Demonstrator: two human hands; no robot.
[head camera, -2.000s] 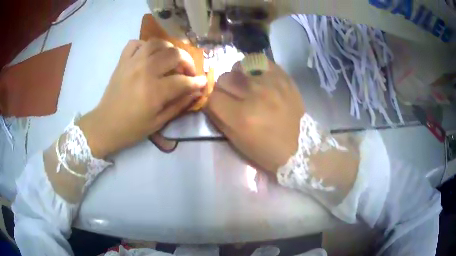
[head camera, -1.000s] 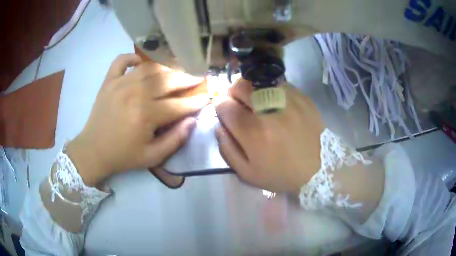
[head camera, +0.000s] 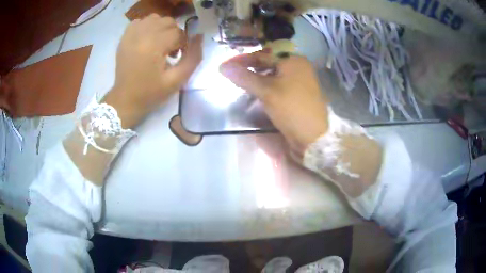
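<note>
My left hand is curled, left of the needle area. A rust-brown fabric piece shows just beyond its knuckles; whether the fingers grip it is hidden. My right hand is below the presser foot, thumb and fingers bent together; glare and blur hide whether anything is between them. The metal bed plate shows bare between the hands. No fabric is visible under the presser foot.
A flat brown panel lies at the left, with a larger darker brown pile beyond it. A bundle of white strips lies right of the needle. The machine head spans the top; a ribbed cream knob overhangs my right hand.
My left hand has moved up and away from the needle. The orange-brown cloth between the hands is gone from there; brown cloth now shows beyond my left hand. The camera view has shifted.
</note>
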